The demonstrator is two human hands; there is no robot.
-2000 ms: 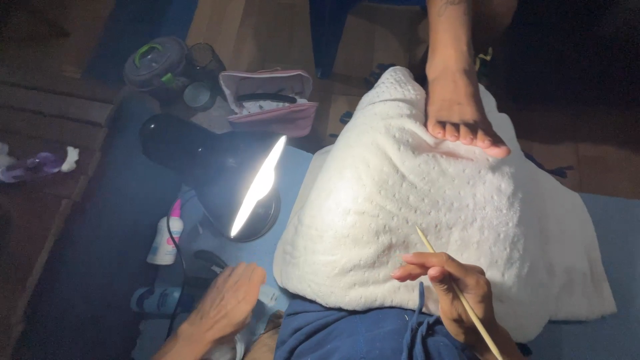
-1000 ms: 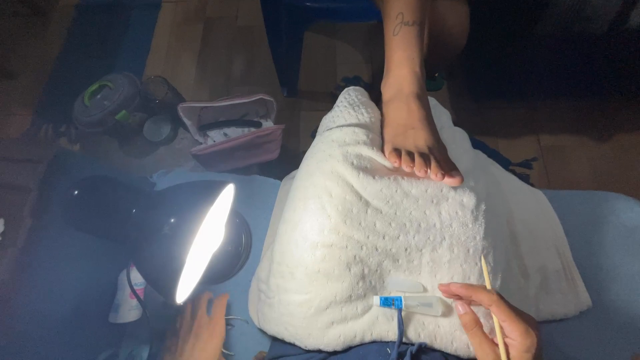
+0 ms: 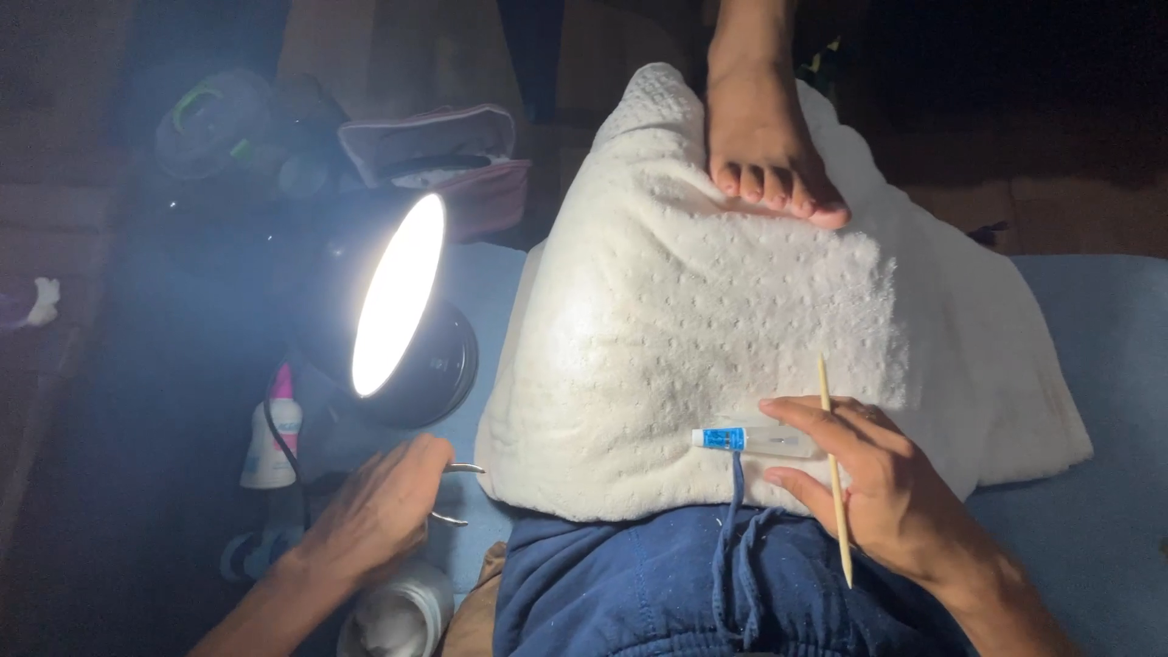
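My left hand (image 3: 388, 497) is closed around a metal hand tool, likely nippers, whose two curved handles (image 3: 465, 468) stick out to the right. In my right hand (image 3: 881, 474) a pale wooden stick (image 3: 838, 502), pointed at the ends, is held slanting across the fingers. The thumb and forefinger of that hand are spread on either side of a small clear tube or bottle (image 3: 780, 442) with a blue label; whether they touch it cannot be told. It lies on a white towel (image 3: 675, 347) over the lap. Another person's bare foot (image 3: 766, 146) rests on the towel's far part.
A lit lamp (image 3: 400, 297) with a dark base stands left of the towel. Beyond it are an open pink case (image 3: 488, 196) and a lidded container (image 3: 214, 128). A white bottle with a pink cap (image 3: 274, 443) and an open jar (image 3: 397, 616) are at the left.
My left hand has come up beside the towel, and metal handles now show in it. My right hand has moved up and left around the small tube, still with the stick.
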